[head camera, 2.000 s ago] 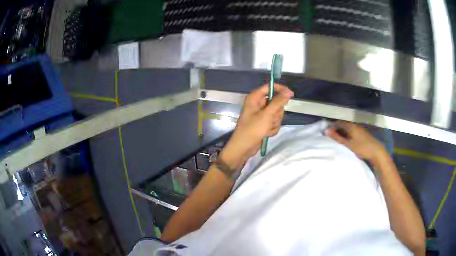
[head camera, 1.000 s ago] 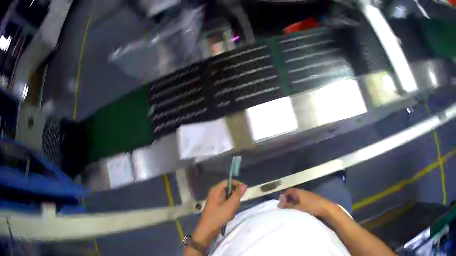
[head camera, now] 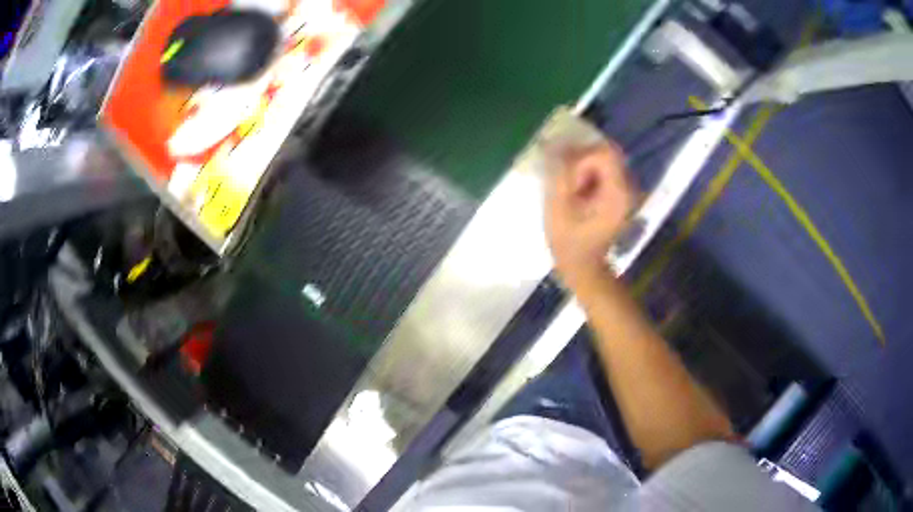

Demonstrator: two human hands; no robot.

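Observation:
My right hand (head camera: 589, 200) reaches forward over the metal rail (head camera: 440, 310) beside the green conveyor belt (head camera: 471, 90). It is blurred, with the fingers curled. Something pale shows at its fingertips, but I cannot tell whether it is held. My left hand and the green-handled tool are not in view. Dark part trays (head camera: 370, 230) with rows of small marks lie on the belt, left of the hand. A small whitish piece (head camera: 314, 294) lies on them.
A black mouse (head camera: 220, 47) rests on a red, white and yellow board (head camera: 150, 120) at upper left. A pale frame bar (head camera: 691, 165) runs along the belt's near side. Machine parts and cables fill the left. A red object (head camera: 198, 345) sits beside the trays. Yellow-lined floor shows at right.
The view has swung towards another stretch of the conveyor. My right hand has moved from my body out to the rail. My left hand and the green-handled tool have left the picture.

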